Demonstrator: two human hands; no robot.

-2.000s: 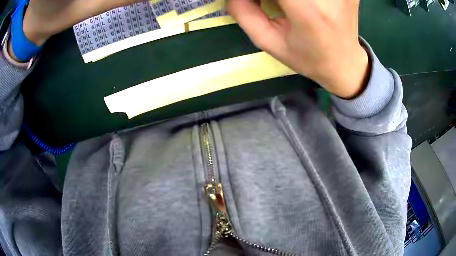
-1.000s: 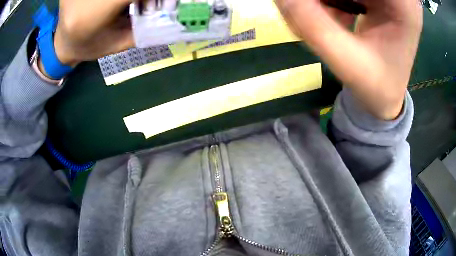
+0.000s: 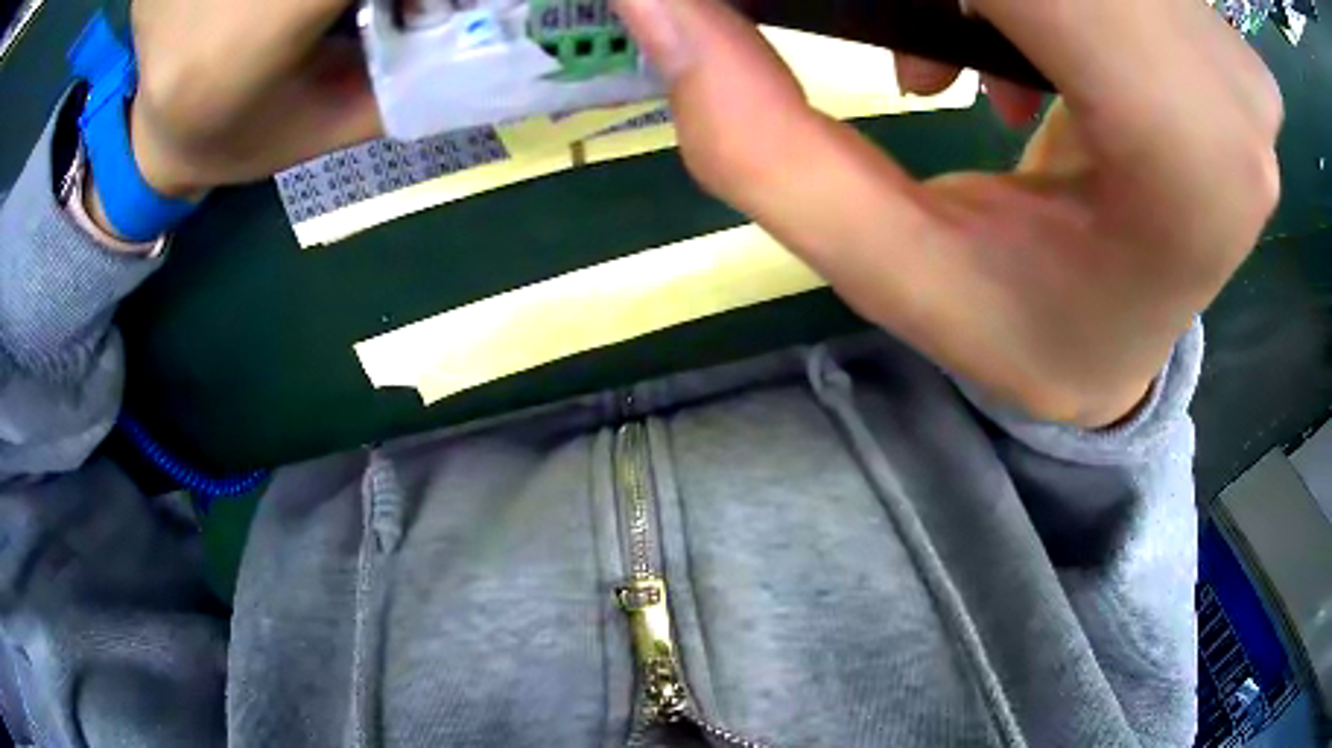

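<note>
My left hand (image 3: 249, 95), cut off by the top edge, holds a pale grey metal power supply unit (image 3: 468, 91) at the top. A green terminal block (image 3: 592, 47) on the unit faces me and bears a small label with dark letters. My right hand (image 3: 935, 219) comes from the right; its thumb touches the unit beside the terminal block. A dark slim tool (image 3: 920, 32) lies in my right hand, partly hidden by the fingers and cut off above. Label backing sheets (image 3: 387, 183) with rows of grey-purple labels lie behind and under the unit.
A plain cream backing strip (image 3: 584, 310) lies nearer me on the dark green mat (image 3: 263, 329). A blue coiled cord (image 3: 190, 475) hangs from the bench at left. Silver parts (image 3: 1293, 18) show at the top right corner. A blue item (image 3: 1234, 643) and pale panels are at lower right.
The unit was not visible two seconds ago and is now held up. Since one second ago, my right thumb has moved left onto the unit, and a label shows on the terminal block.
</note>
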